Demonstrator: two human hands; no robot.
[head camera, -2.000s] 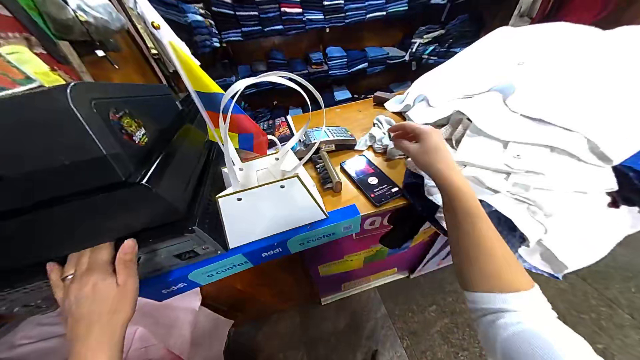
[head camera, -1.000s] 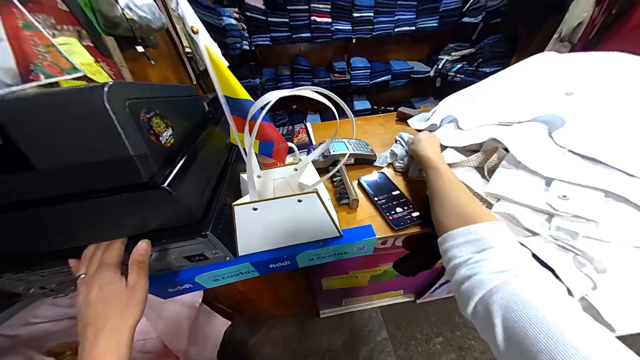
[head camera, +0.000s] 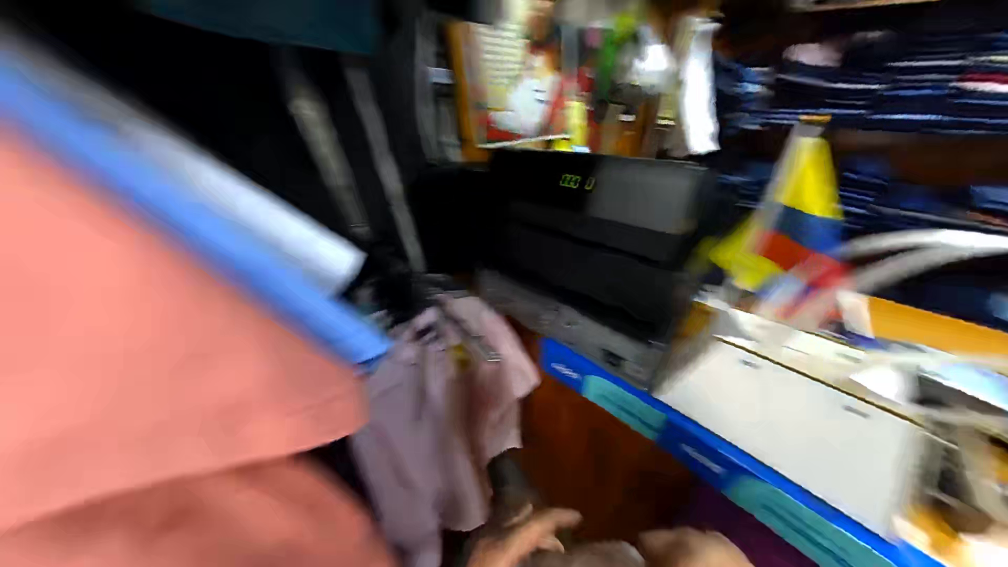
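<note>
The frame is strongly blurred. My left hand (head camera: 526, 539) is at the bottom edge, just below a pale pink hanging garment (head camera: 441, 409), its fingers pointing right. Close on its right, a blurred skin-coloured shape, likely my right hand (head camera: 693, 548), is cut off by the lower edge. A pale shape lies between the two; what it is, and whether either hand grips it, cannot be made out. Up and to the right, a white paper bag with handles (head camera: 795, 417) stands on the counter beside a black cash-register-like machine (head camera: 598, 236).
A large salmon-coloured cloth (head camera: 157, 339) and a blue strip (head camera: 197, 228) fill the left side. The counter's blue printed edge (head camera: 693, 457) runs diagonally at the right. A yellow, blue and red flag (head camera: 803, 213) rises behind the bag. Shelves of folded clothes (head camera: 898, 87) stand at the back.
The view has swung far to the left. My left hand has left the black machine's edge; my right arm no longer reaches over the counter to the small cloth by the phone.
</note>
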